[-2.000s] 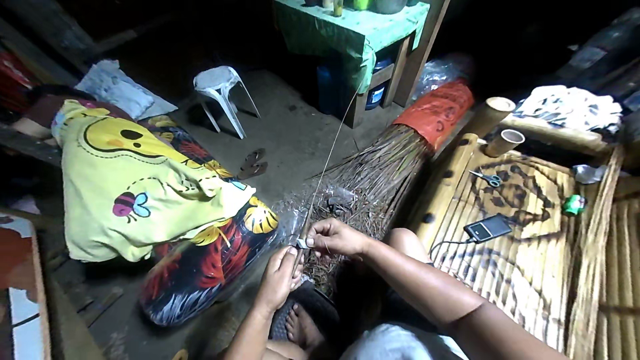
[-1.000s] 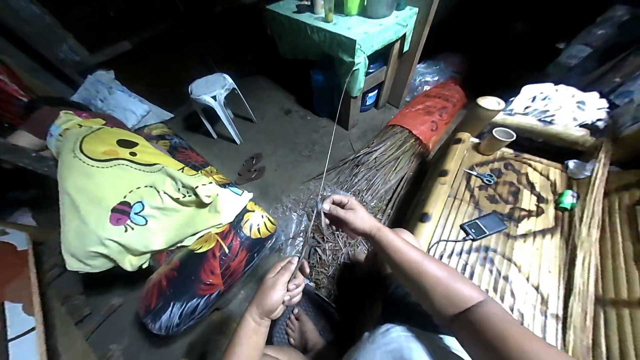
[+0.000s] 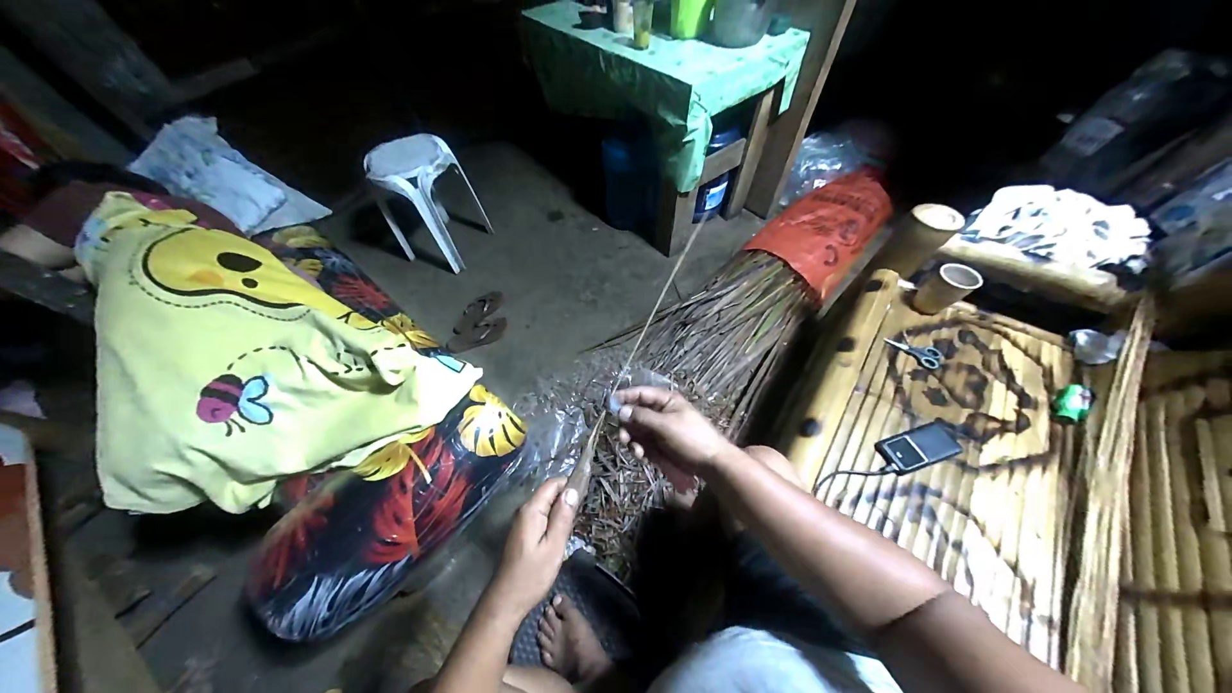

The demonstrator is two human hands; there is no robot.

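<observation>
My left hand [image 3: 541, 534] is closed around the lower end of a long, thin plant strip [image 3: 657, 306], which rises away from me toward the table. Higher on the strip, my right hand [image 3: 669, 423] pinches something small and pale against it between thumb and fingers; what this is cannot be told. Below and beyond my hands lies a large bundle of dry plant stalks [image 3: 722, 332], its far end wrapped in a red plastic sack [image 3: 826, 231]. Loose brown scraps [image 3: 621, 500] lie under my hands.
A bamboo bench [image 3: 1001, 539] at right bears scissors [image 3: 919, 354], a black device with a cable [image 3: 919, 447] and a bamboo cup [image 3: 948, 287]. A person under a yellow cloth [image 3: 318, 356] lies at left. Beyond are a white plastic stool [image 3: 414, 168], slippers [image 3: 478, 320] and a green-covered table [image 3: 635, 58].
Two seconds ago my hands were close together at the strip's lower end. My right hand has since moved up along the strip, away from my left hand.
</observation>
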